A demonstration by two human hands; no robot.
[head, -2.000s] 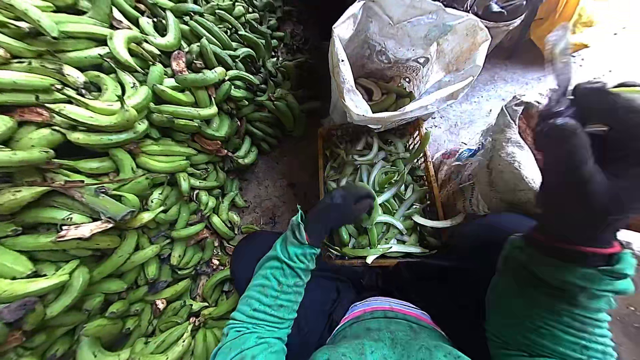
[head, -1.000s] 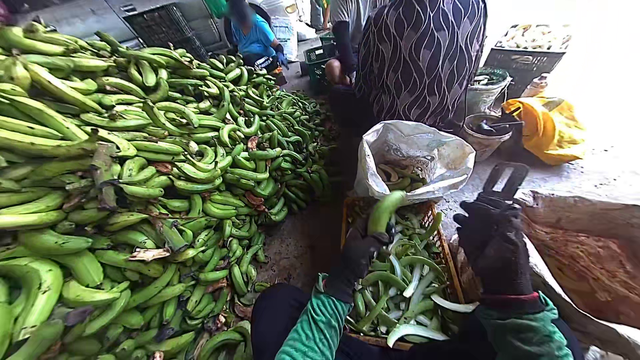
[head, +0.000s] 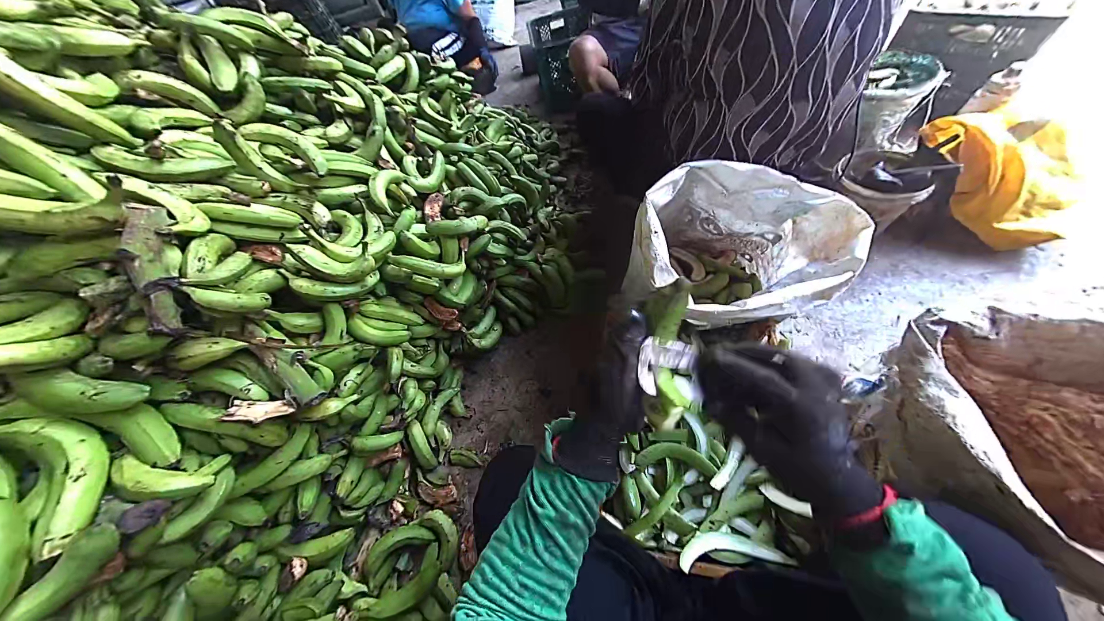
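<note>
My left hand [head: 608, 397], in a black glove, holds a green plantain [head: 668, 312] upright over a crate. My right hand [head: 776, 414], gloved too, is shut on a peeler [head: 668, 355], blurred by motion, whose metal part lies against the plantain. Below both hands, green and pale peel strips [head: 681, 483] fill the crate [head: 711, 567]. Just beyond it stands an open white sack [head: 776, 233] with plantain pieces [head: 716, 278] inside. A large heap of green plantains [head: 285, 259] rises along my left.
An open sack with brown contents [head: 1026, 423] lies at my right. Farther back are buckets [head: 893, 185], a yellow bag [head: 1005, 177] and dark crates [head: 556, 52]. A person in patterned cloth [head: 759, 78] sits ahead, and another in blue [head: 440, 26] sits beyond the heap.
My right hand has come left with the peeler, from beside the crate to the plantain in my left hand. Two seconds ago my left hand was low over the peels.
</note>
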